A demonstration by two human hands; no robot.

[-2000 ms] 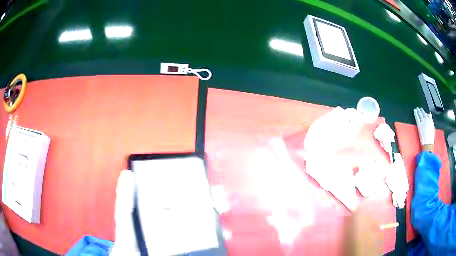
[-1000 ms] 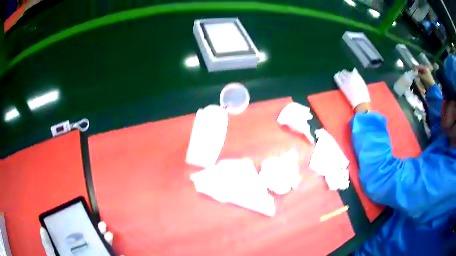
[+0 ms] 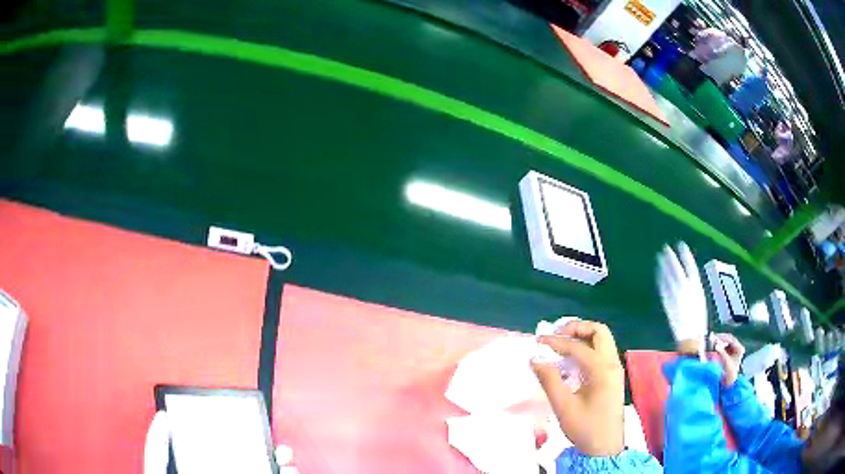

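The tablet [image 3: 218, 430], black-framed with a pale screen, is at the bottom left, its lower part cut off by the picture's edge. My left hand [image 3: 157, 446], in a white glove, holds it, with a fingertip at its right edge. My bare right hand [image 3: 588, 384] is over the white wipes [image 3: 496, 380], thumb and fingers pinched on a small white wipe [image 3: 547, 352]. The round top of the dispenser bottle [image 3: 559, 325] is mostly hidden behind this hand. More white pieces lie below it on the red-orange mat [image 3: 371, 370].
A boxed tablet [image 3: 567, 227] and another box [image 3: 725, 292] sit on the green conveyor [image 3: 324, 167]. A small meter [image 3: 230, 241] with a looped cord lies at the mat's far edge. A white box [image 3: 9, 361] is far left. A co-worker's gloved hand [image 3: 683, 296] and blue sleeves are right.
The view has swung back left and tilted up. My right hand has come into view over the wipes and bottle. The co-worker's gloved hand has lifted. My left hand still holds the tablet.
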